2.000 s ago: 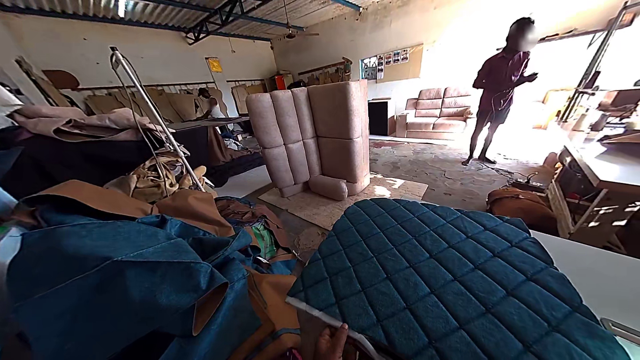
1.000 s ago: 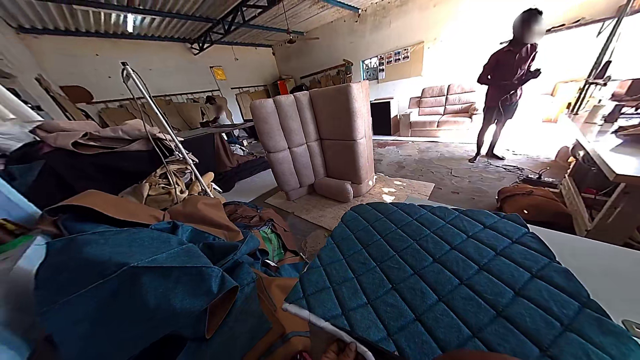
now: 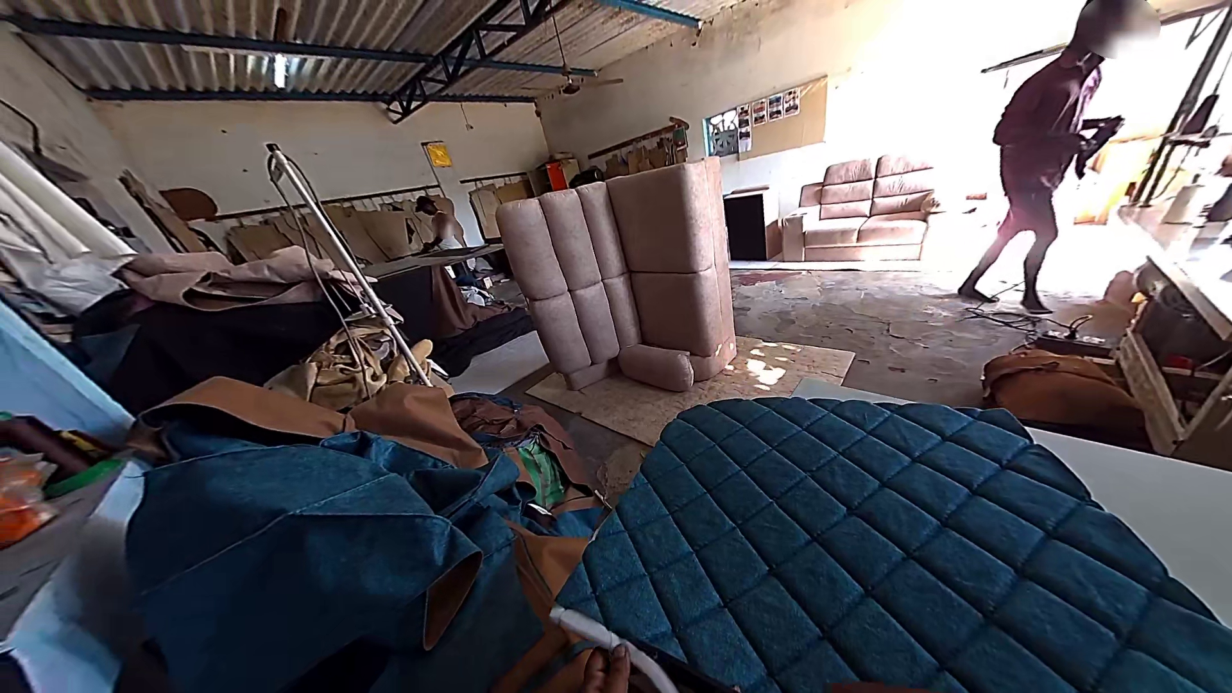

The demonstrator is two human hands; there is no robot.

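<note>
A teal quilted fabric panel (image 3: 866, 539) with diamond stitching spreads across the lower right. Its near left corner has a white padded edge (image 3: 587, 630), and the fingers of my left hand (image 3: 606, 670) close on that edge at the bottom of the view. Only a brown sliver shows at the bottom edge, possibly my right hand (image 3: 876, 687); its fingers and what they touch are hidden. Left of the panel lies a heap of teal fabric (image 3: 318, 549) with brown backing, beside a piece of brown material (image 3: 549, 558).
Beneath the panel is a pale tabletop (image 3: 1136, 491). An upright beige sofa section (image 3: 616, 279) stands on a board (image 3: 789, 364) ahead. A metal pole (image 3: 337, 250) leans at left. A person (image 3: 1039, 154) is at far right, near floor cables (image 3: 1020, 322) and a wooden bench (image 3: 1174, 356).
The person at the right has gone from standing nearly upright to a wider stance, turned sideways and further right. A brown sliver at the bottom edge, not seen two seconds ago, now shows.
</note>
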